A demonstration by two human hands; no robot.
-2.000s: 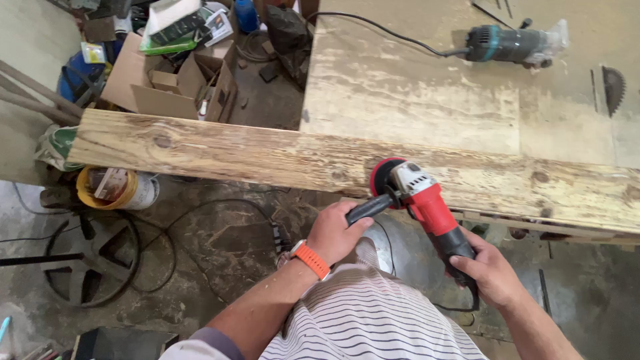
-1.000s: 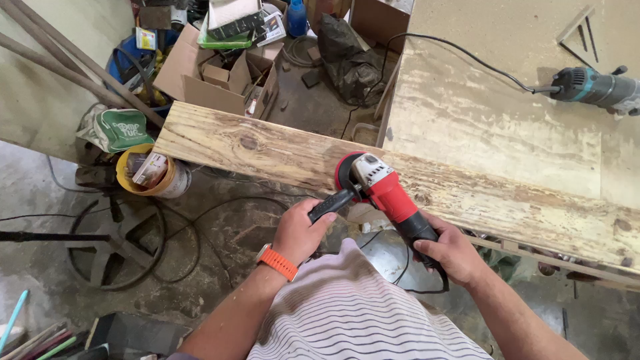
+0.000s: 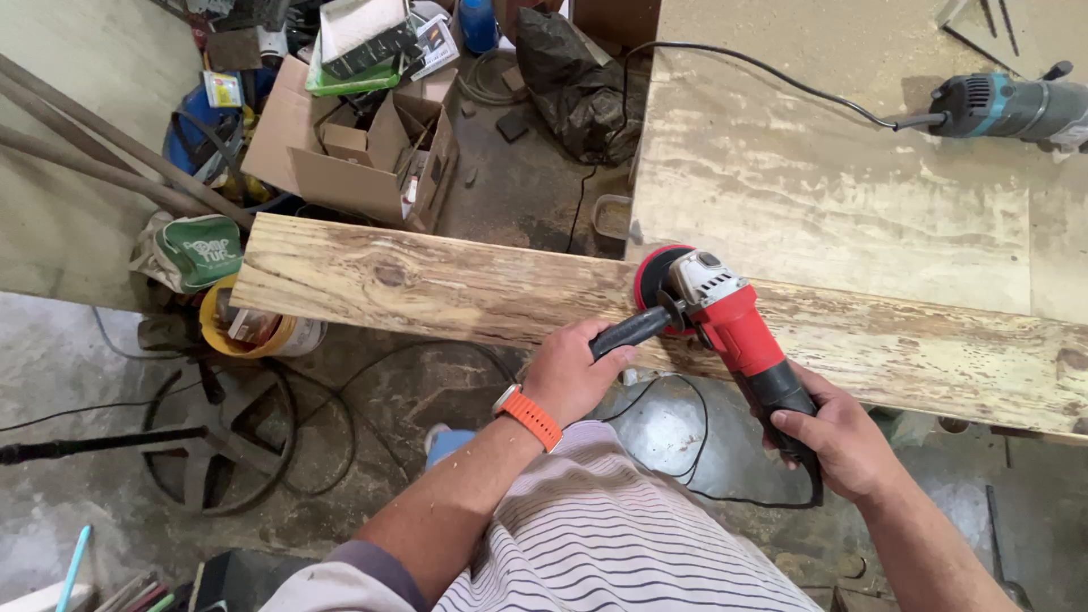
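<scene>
A red and black angle grinder [image 3: 739, 327] with a red-rimmed round pad [image 3: 659, 276] lies over a long, rough wooden plank [image 3: 476, 280]. The pad's underside is hidden; it appears to rest on the plank's face. My left hand [image 3: 574, 374], below an orange-strapped watch [image 3: 529, 416], is closed around the black side handle [image 3: 633, 331]. Around the black rear body of the grinder my right hand [image 3: 829, 429] is wrapped. The plank's grain shows brown streaks and a knot near its left end. That left end juts out past the plywood table [image 3: 833, 195].
On the table lie a teal and black corded power tool [image 3: 1003, 106] and its cable. Behind the plank stand a cardboard box [image 3: 348, 183] and a black plastic bag [image 3: 565, 85]. A yellow bucket [image 3: 217, 327], a wheeled stand base [image 3: 221, 442] and looped cables [image 3: 340, 425] are on the floor.
The view has shifted left. Over the two seconds, the grinder, held in both hands throughout, has moved left along the plank from nearer its middle.
</scene>
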